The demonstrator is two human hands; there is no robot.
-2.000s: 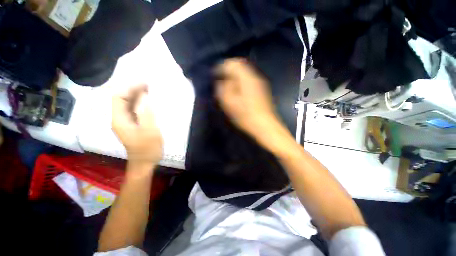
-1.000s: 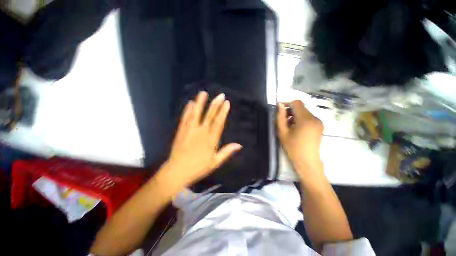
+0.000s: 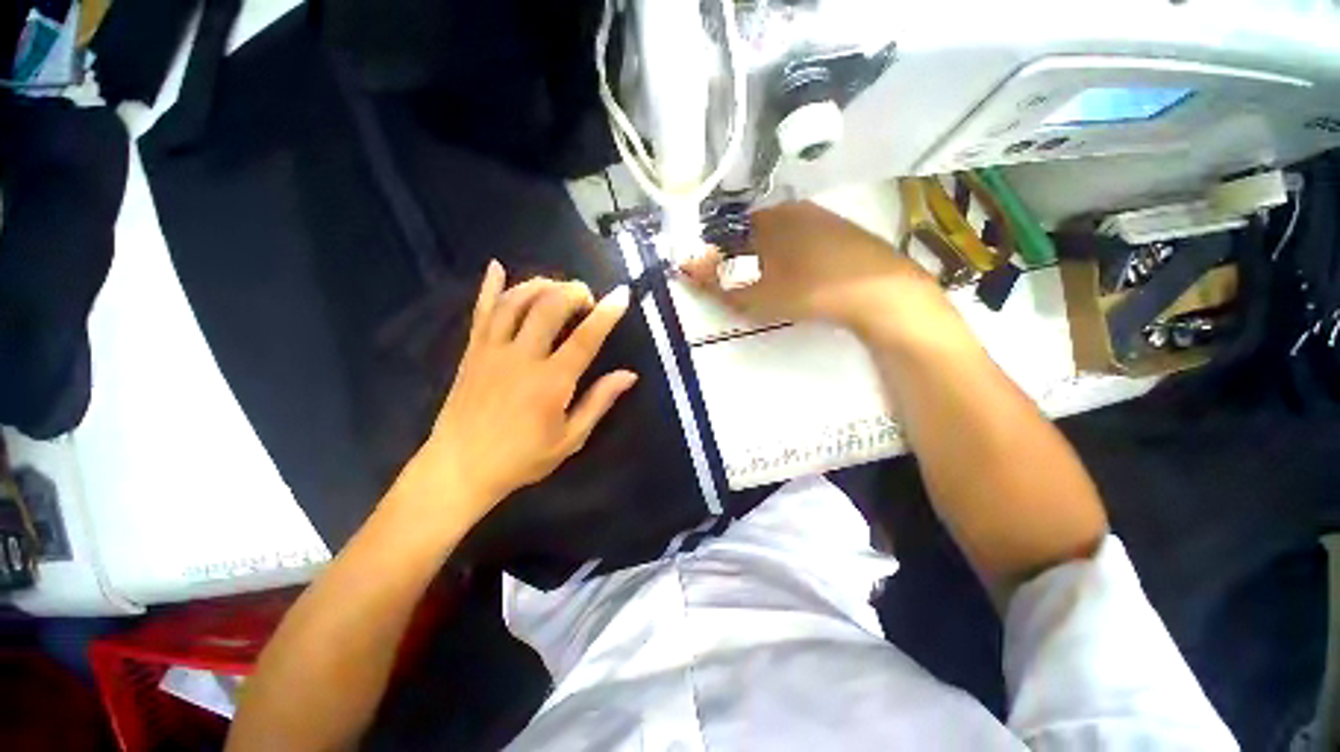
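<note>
A large black fabric panel (image 3: 279, 279) lies over the white table and hangs at its front edge. A white stripe (image 3: 683, 385) runs along its right edge up to the needle area (image 3: 669, 243) of the sewing machine (image 3: 941, 74). My left hand (image 3: 532, 367) lies flat on the panel left of the stripe, fingers apart, holding nothing. My right hand (image 3: 786, 268) is right of the needle area, its fingertips close to the fabric edge and partly hidden beside the presser foot; whether they pinch the fabric cannot be told.
Yellow-handled scissors (image 3: 948, 232) and a green-handled tool (image 3: 1011, 218) lie behind my right forearm. A brown parts box (image 3: 1161, 301) stands at the right table edge. A red basket (image 3: 140, 676) is at the lower left. Another black piece (image 3: 52, 265) lies at the far left.
The view has shifted towards the machine, which now fills the upper right. The panel's striped edge now lies at the needle area. My right hand has moved up beside it; my left hand stays on the fabric.
</note>
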